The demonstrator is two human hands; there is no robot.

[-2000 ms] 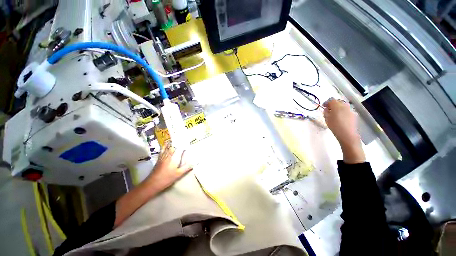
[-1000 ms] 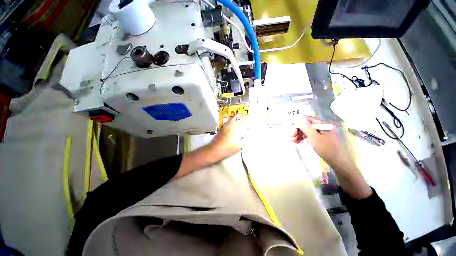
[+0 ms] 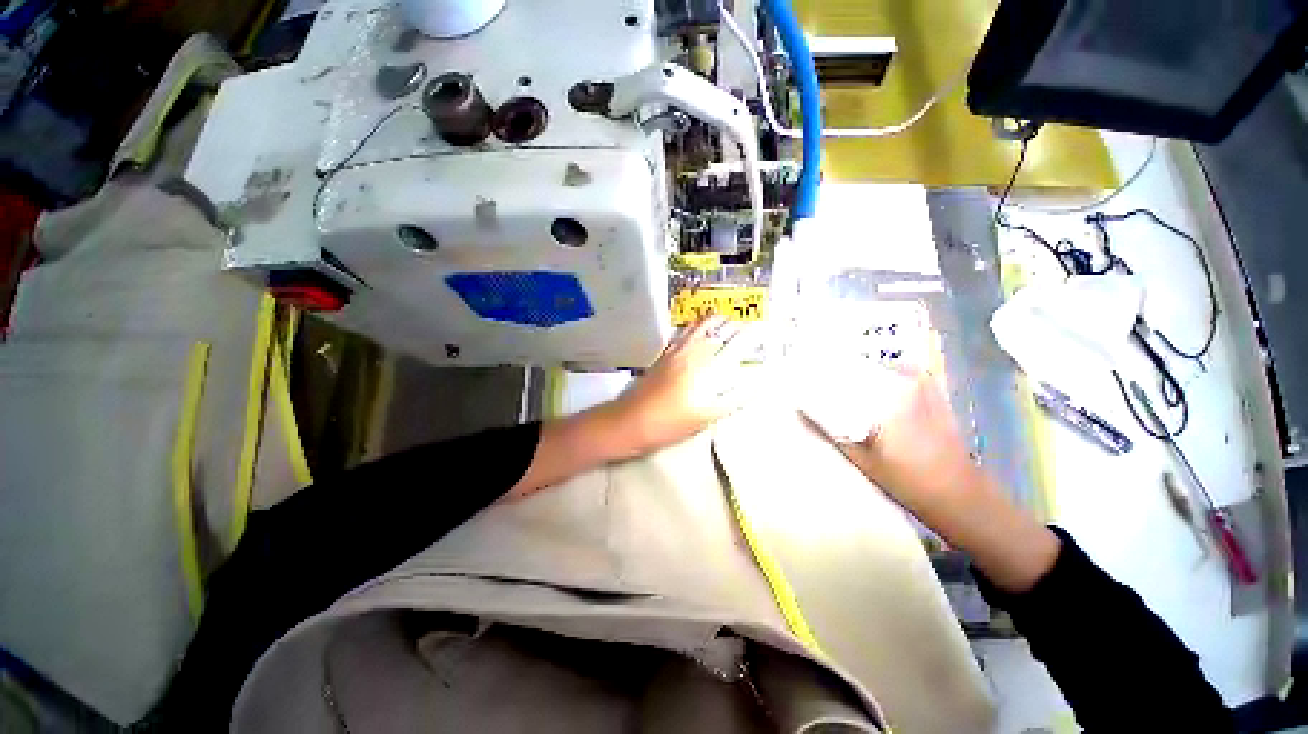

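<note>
The beige bag body (image 3: 660,516) lies in front of me with its darker mouth towards me and yellow binding tape (image 3: 768,559) along a seam. My left hand (image 3: 696,384) lies on the bag's far edge beside the yellow marked clamp piece (image 3: 722,304), below the white machine head (image 3: 495,244). My right hand (image 3: 911,437) is at the bag's far right part, over the bright white sheet (image 3: 868,337) with handwritten marks. Glare washes out the area between the hands. Whether the fingers of either hand grip anything is not clear.
Beige bag pieces (image 3: 101,416) with yellow edges are piled at the left. A blue air hose (image 3: 806,129) curves beside the head. A black control panel (image 3: 1148,58) is upper right. Dark snips (image 3: 1083,419), a cable and a red-handled tool (image 3: 1231,545) lie on the right bench.
My right hand has come from the tools on the right bench to the bag and the white sheet. My left hand stays at the clamp. The view has shifted, so the machine head appears further right.
</note>
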